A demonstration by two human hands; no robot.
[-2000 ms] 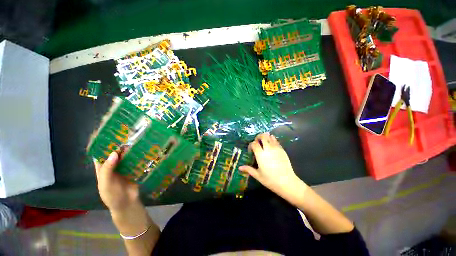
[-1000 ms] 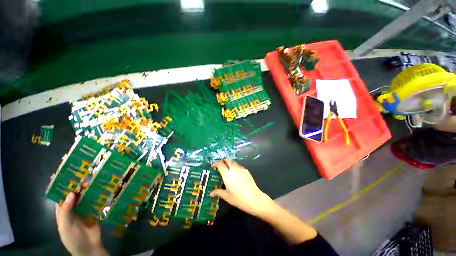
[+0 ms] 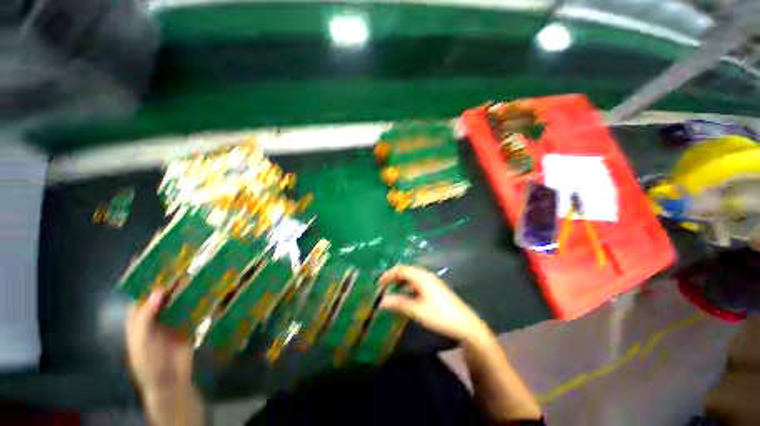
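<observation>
The view is blurred. My left hand (image 3: 158, 349) grips a green PCB panel (image 3: 221, 287) with orange-gold shapes at its lower left edge. My right hand (image 3: 429, 304) is at the right end of a second green PCB panel (image 3: 337, 312), thumb and fingers around its upper right edge. The two panels lie side by side, their inner edges meeting or overlapping; which is on top cannot be told. A heap of single boards (image 3: 233, 179) with white and gold ends lies behind the left panel. Green break-off strips (image 3: 350, 204) lie behind the right panel.
Stacked PCB panels (image 3: 423, 162) stand behind the strips. On the right, a red tray (image 3: 621, 241) holds a smartphone (image 3: 540, 215), yellow-handled cutters (image 3: 587, 233), white paper (image 3: 596, 187) and a gold-coloured bundle (image 3: 517, 137). A yellow fan (image 3: 721, 170) is beyond. One board (image 3: 121, 208) lies far left.
The camera view has swung, bringing the fan into view since the oldest frame. The left panel has come down level beside the right one. Both hands stay at their panels.
</observation>
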